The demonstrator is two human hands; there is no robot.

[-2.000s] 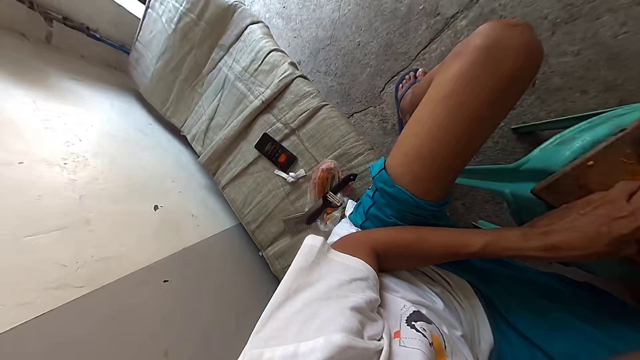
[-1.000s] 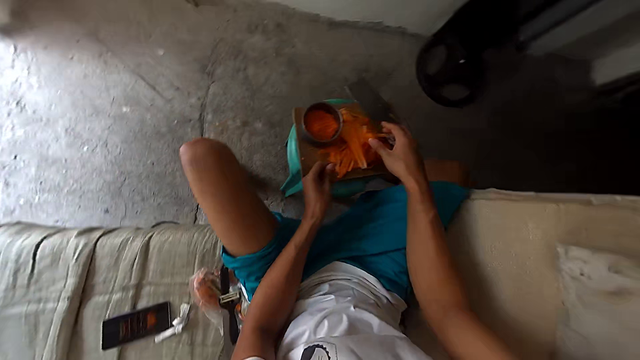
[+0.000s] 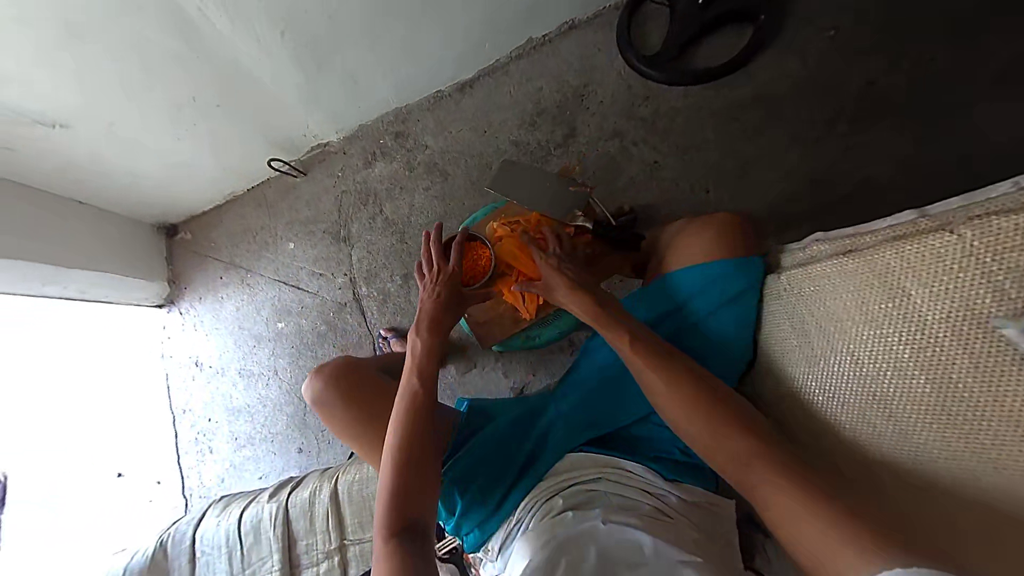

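Ahead of my knees, a wooden board [image 3: 492,324] rests on a green plastic stool [image 3: 536,336]. My left hand [image 3: 440,276] is at the near-left side of a round metal bowl [image 3: 491,276] of finely cut orange pieces [image 3: 477,263], fingers spread along its rim; whether it grips the bowl is unclear. My right hand [image 3: 558,272] lies on a heap of orange slices or peelings [image 3: 512,250] to the right of the bowl, fingers spread. A wide-bladed cleaver [image 3: 534,189] lies at the board's far edge, its handle partly hidden among dark things.
A black wheel-like object [image 3: 692,40] stands on the concrete floor [image 3: 264,352] at the far right. A metal hook [image 3: 286,167] sticks out near the white wall [image 3: 240,72]. A woven seat [image 3: 896,336] is at right, a cloth-covered one [image 3: 272,528] at lower left.
The view has swung strongly. My left hand has moved from the board's near edge up to the bowl. My right hand, at the heap's right side a second ago, now lies over the orange pieces.
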